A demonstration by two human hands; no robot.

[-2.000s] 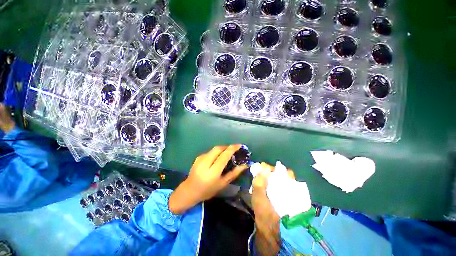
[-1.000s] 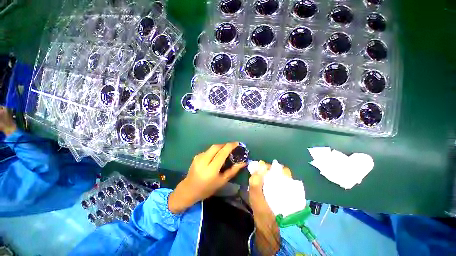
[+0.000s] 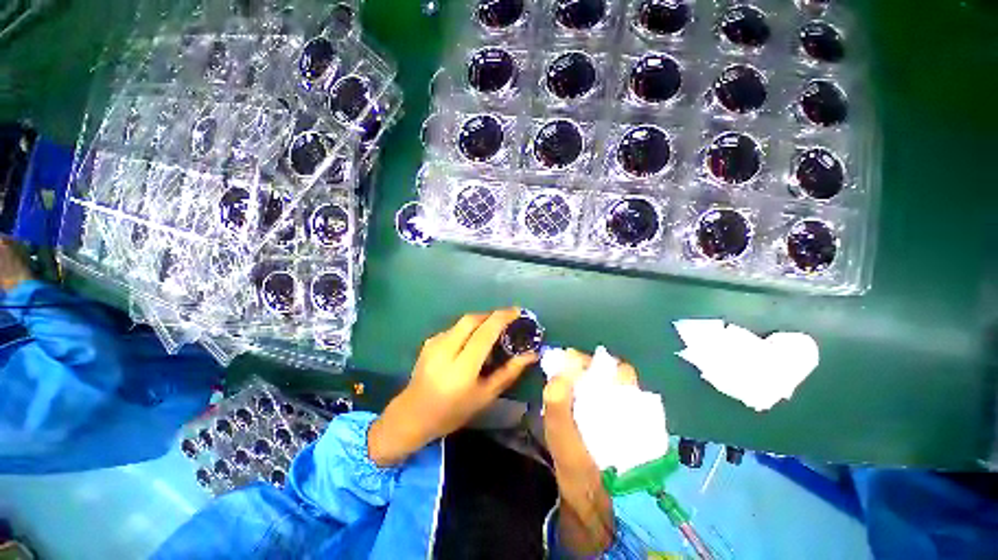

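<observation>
My left hand (image 3: 451, 377) holds a dark glossy round part (image 3: 521, 334) between thumb and fingers at the bench's near edge. My right hand (image 3: 569, 438) is bunched around a crumpled white wipe (image 3: 622, 420); a tip of the wipe is close beside the part, and I cannot tell if it touches. A green nozzle-like piece (image 3: 643, 474) with a thin tube shows below the wipe; how it is held is hidden. The clear working tray (image 3: 657, 263) lies beyond my hands with rows of dark discs; two near-left pockets show a pale grid pattern.
Stacked clear trays (image 3: 164, 219) overlap at the left. A loose disc (image 3: 413, 222) lies by the working tray's left edge. A spare white wipe (image 3: 755, 363) lies at the right. A lower tray (image 3: 243, 440) sits below bench level. Another person's blue sleeve (image 3: 88, 383) is at far left.
The view has shifted slightly, so the trays and spare wipe sit a little further left and up. My hands keep nearly the same pose, still holding the part and the wipe.
</observation>
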